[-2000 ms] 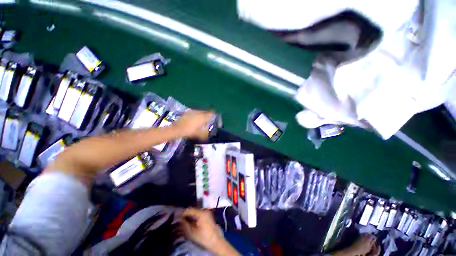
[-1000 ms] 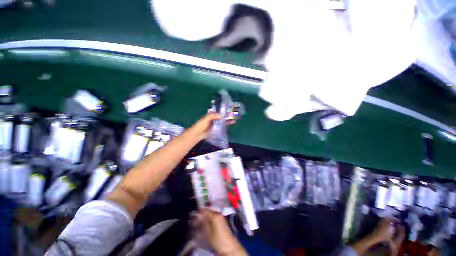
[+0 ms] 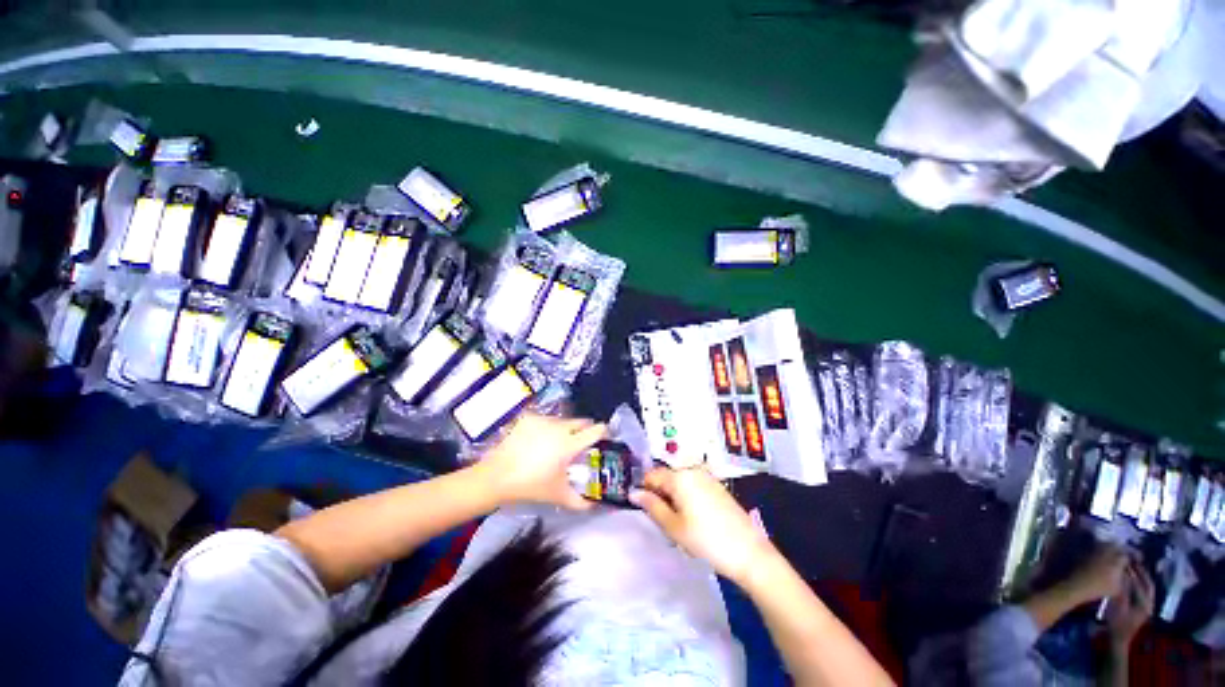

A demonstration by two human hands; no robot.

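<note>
My left hand (image 3: 535, 460) is shut on one end of a battery pack (image 3: 607, 472), just left of the tester and close to my body. The pack's dark circuit board end with a yellow strip points right. My right hand (image 3: 696, 510) pinches at that board end; a test lead cannot be made out. The white battery tester (image 3: 793, 450) stands on the black bench with several red-orange digital displays (image 3: 744, 397) glowing and a column of small green and red lights at its left.
Rows of battery packs (image 3: 255, 362) in clear bags lie left. Bagged packs (image 3: 974, 416) stand right of the tester. Single packs (image 3: 752, 247) lie on the green belt (image 3: 645, 255). Cartons (image 3: 148, 499) are on the blue floor. Another person's hands (image 3: 1122, 580) show lower right; white cloth (image 3: 1034, 94) hangs opposite.
My left hand has come back from over the belt to beside the tester, with a pack in it. My right hand has come up to meet it. The camera view has shifted.
</note>
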